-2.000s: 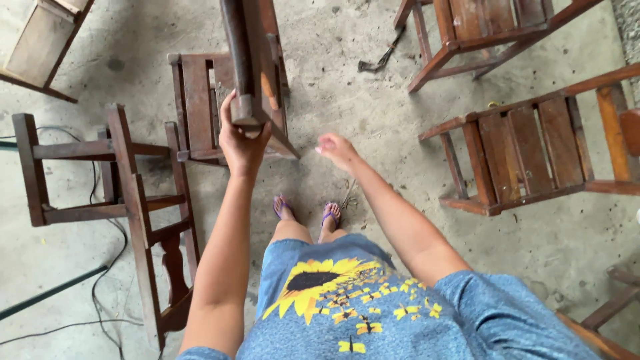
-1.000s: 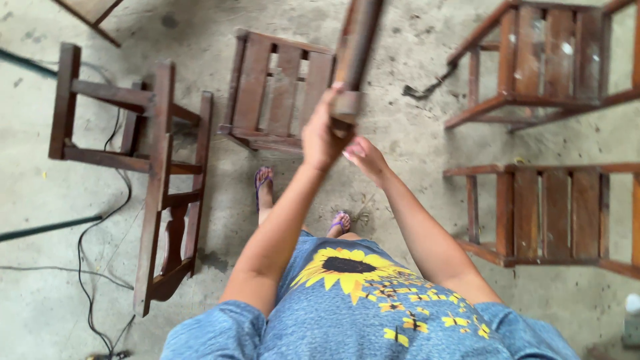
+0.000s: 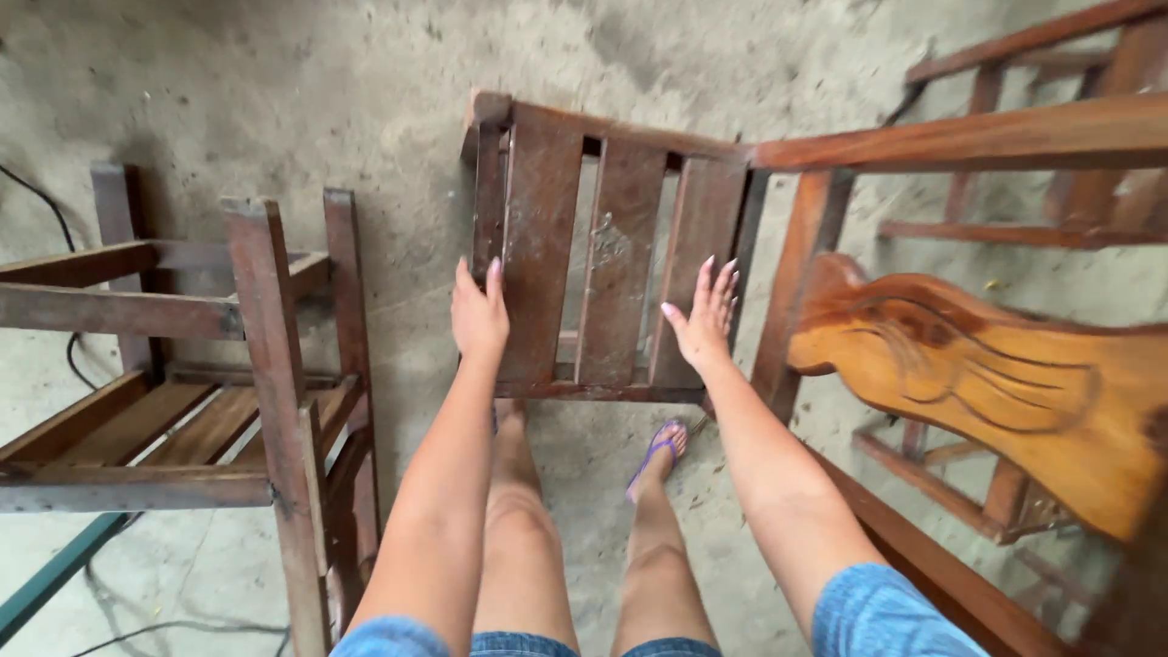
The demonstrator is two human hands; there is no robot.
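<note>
A dark brown wooden chair stands in front of me, its slatted seat (image 3: 620, 265) facing up and its carved, lighter backrest panel (image 3: 967, 356) at the right. On the seat's left edge rests my left hand (image 3: 480, 312), thumb over the outer slat. My right hand (image 3: 704, 318) lies spread at the seat's right side, fingers apart near the backrest end. Neither palm can be seen, so how firmly they press is hidden.
Other wooden chairs stand close by: one stacked or overturned group (image 3: 265, 365) at the left, more at the right (image 3: 990, 233). A green metal bar (image 3: 68, 570) and black cables (image 3: 182, 626) lie on the concrete floor at lower left.
Before, my left hand held up a dark wooden piece and my right hand was free beside it. Now both hands are at the two sides of a chair seat, with a carved backrest at the right.
</note>
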